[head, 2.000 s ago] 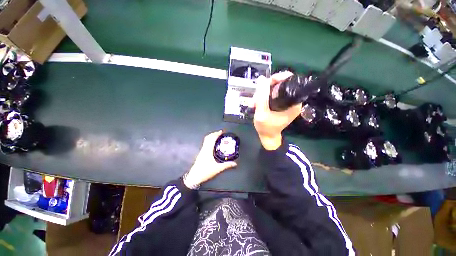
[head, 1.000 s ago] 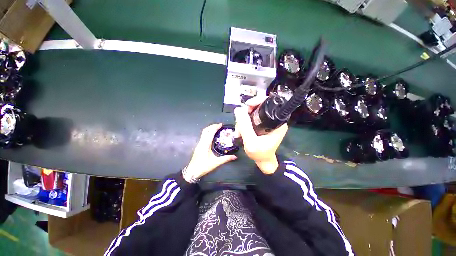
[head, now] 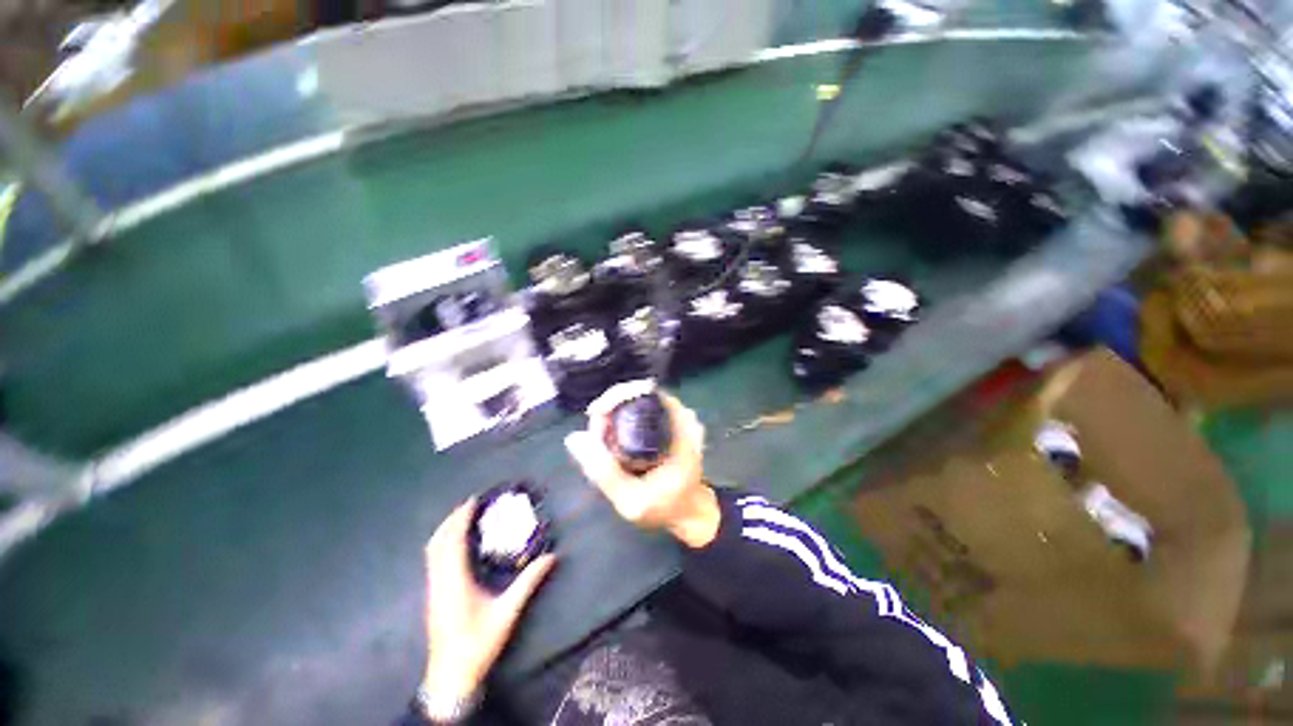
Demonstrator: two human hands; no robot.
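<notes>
A round black lamp head (head: 508, 531) with a silver-white centre stands on the dark green bench mat. My left hand (head: 465, 607) grips it around its left and near side. My right hand (head: 645, 451) is wrapped around the black electric screwdriver (head: 641, 430), to the right of the lamp head and apart from it. The screwdriver's tip is hidden. The light grey screw feeder (head: 468, 355) stands beyond both hands. The picture is blurred.
Rows of black lamp heads (head: 716, 305) stand right of the feeder, with more (head: 993, 177) farther right. Grey-white bins (head: 539, 64) line the far side. A brown carton (head: 1021, 525) with black-and-white units lies below the bench edge at right. A white strip (head: 241, 417) crosses the mat.
The view has swung to the right, bringing the right-hand carton into view. My right hand with the screwdriver has moved away from the lamp head. My left hand still holds the lamp head.
</notes>
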